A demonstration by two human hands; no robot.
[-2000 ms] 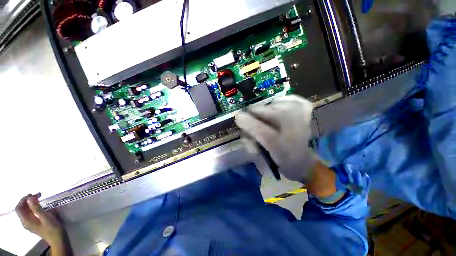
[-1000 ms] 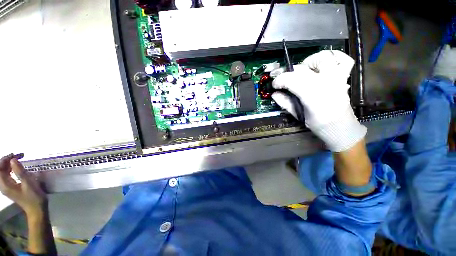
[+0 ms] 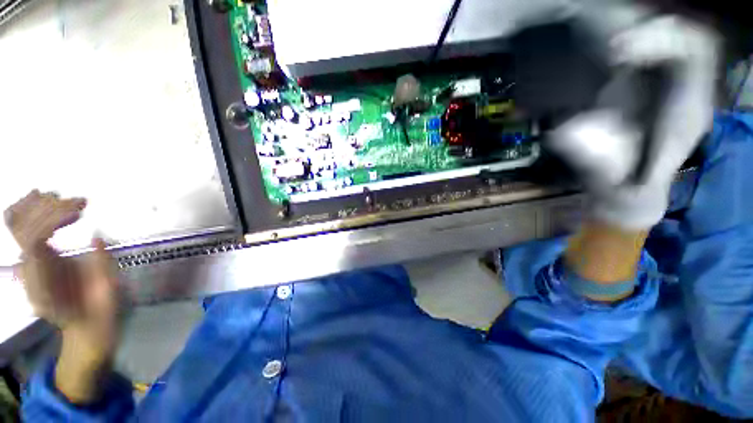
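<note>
The green circuit board lies in its black carrier, crowded with parts; its right end is hidden behind my right hand. My gloved right hand is raised above the board's right side, blurred and close to the camera. It holds a dark block. A dark shape in the palm may be the slim tool; blur hides it. The round grey disc part and the red copper coil stand on the board. My bare left hand is blurred over the rail at the left, fingers apart and empty.
The silver conveyor rail runs along the near side, with a toothed chain beside it. A pale worn plate lies left of the carrier. A long heatsink with a black cable crosses the board's far side. Another person's blue sleeve is at the right.
My right hand has risen and moved right, now with a dark block. The black block beside the disc part is gone from the board. My left hand has lifted and shifted slightly right.
</note>
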